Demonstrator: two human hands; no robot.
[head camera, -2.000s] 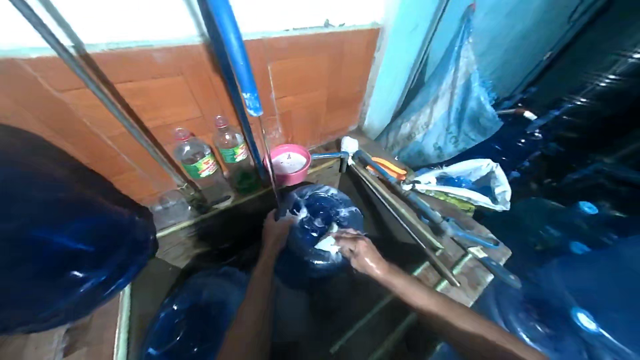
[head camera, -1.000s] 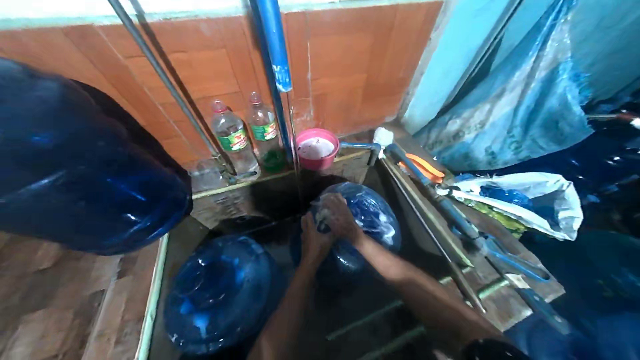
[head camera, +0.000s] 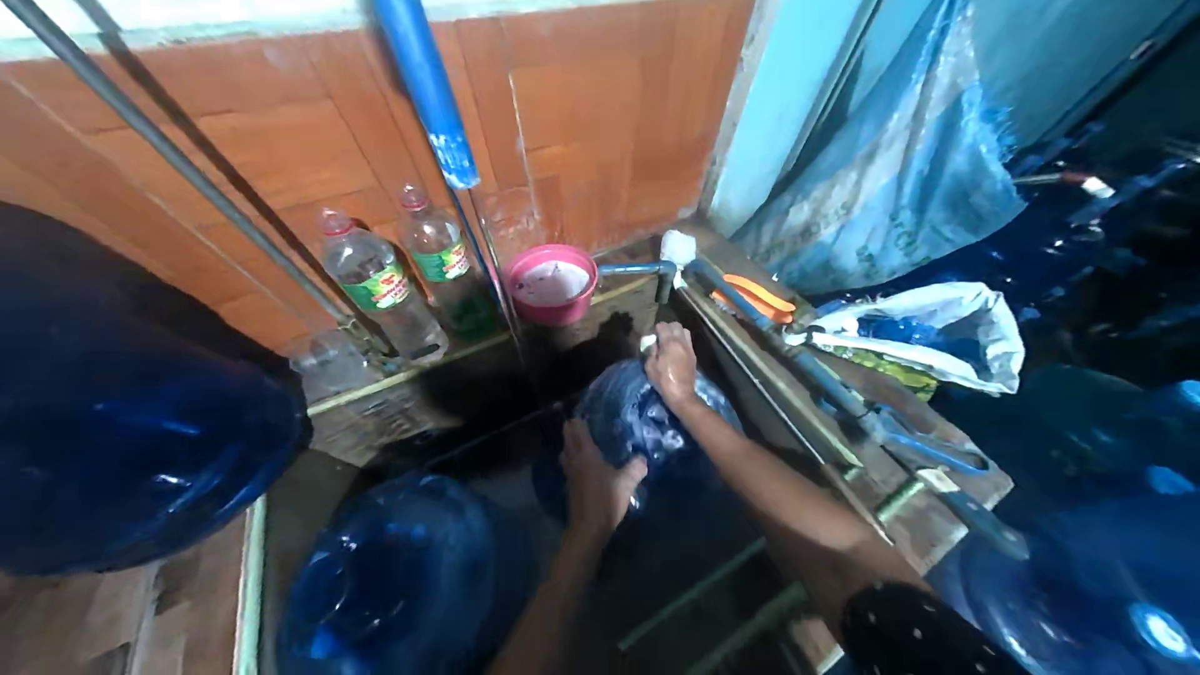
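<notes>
A large blue plastic water jug (head camera: 647, 417) with suds on it lies in the dark basin between my hands. My left hand (head camera: 595, 478) rests against its near left side, thumb spread from the fingers. Over the jug's far top, my right hand (head camera: 672, 361) is closed on a small white thing (head camera: 649, 344), perhaps a cloth or sponge, of which only a bit shows. A second blue jug (head camera: 403, 572) stands in the basin to the left. Beyond the jug, a pink bowl (head camera: 553, 286) with whitish contents sits on the basin's ledge.
Two clear plastic bottles (head camera: 384, 286) stand on the ledge beside a blue pipe (head camera: 436, 103). Another big blue jug (head camera: 141, 403) looms at the left. Along the right edge lie pipes, orange-handled pliers (head camera: 759, 298) and an open white bag (head camera: 994, 337). More jugs are at the lower right.
My right hand has moved from beside my left hand to the jug's far top. My left hand has moved onto the jug's near left side. The view has shifted.
</notes>
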